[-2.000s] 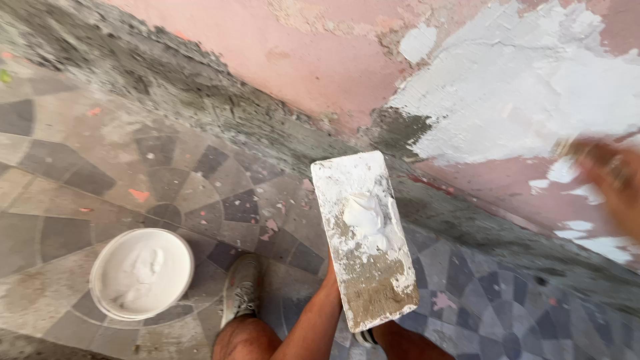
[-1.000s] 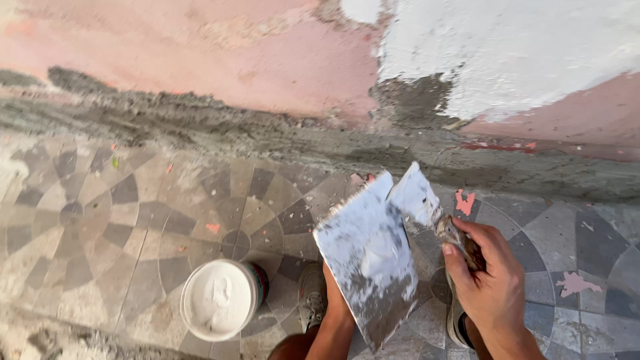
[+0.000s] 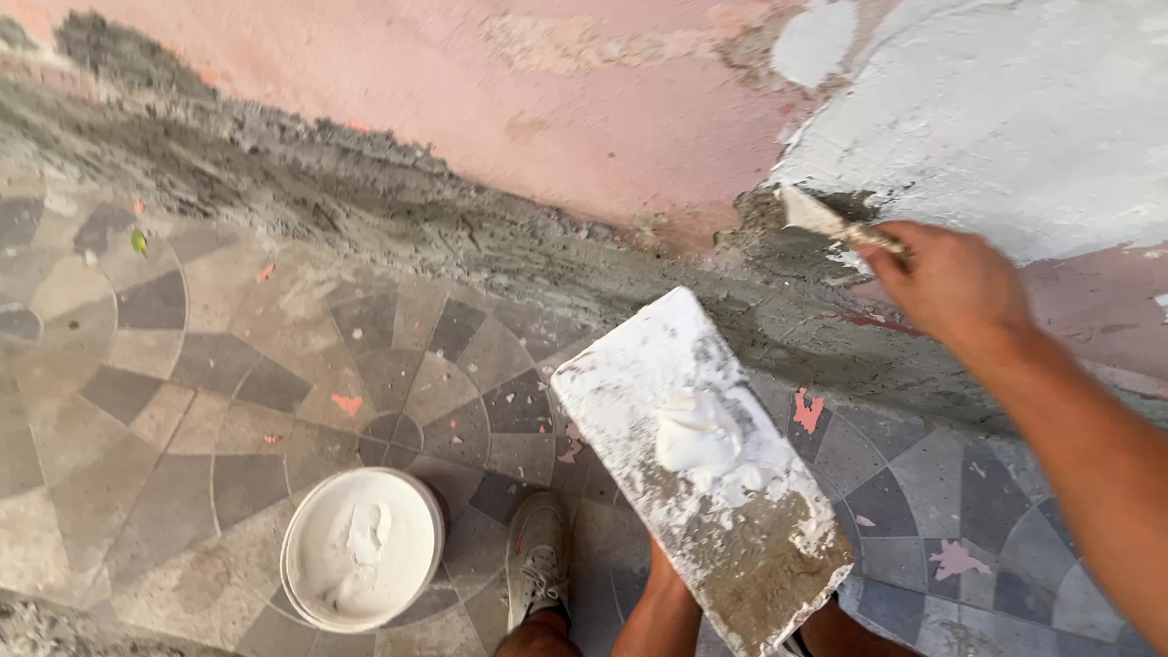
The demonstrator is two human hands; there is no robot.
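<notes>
My right hand (image 3: pixel 958 278) is closed on the handle of a putty knife (image 3: pixel 817 214), its blade against the wall at the grey cement patch beside the white-coated area (image 3: pixel 995 119). My left hand is hidden beneath a rectangular plastering float (image 3: pixel 703 465), with only the forearm showing below it. On the float's flat face lie a soft mound of white filler (image 3: pixel 698 433) and smeared white and brownish residue. A round bucket of white filler (image 3: pixel 365 547) stands on the floor at the lower left.
The pink painted wall (image 3: pixel 566 137) meets the tiled floor (image 3: pixel 228 401) along a rough grey cement strip (image 3: pixel 365 192). Pink paint flakes (image 3: pixel 808 411) lie scattered on the tiles. A shoe on my foot (image 3: pixel 538 557) is between the bucket and the float.
The putty knife was over the float's edge one second ago; my right hand has since moved it up to the wall. The view has turned.
</notes>
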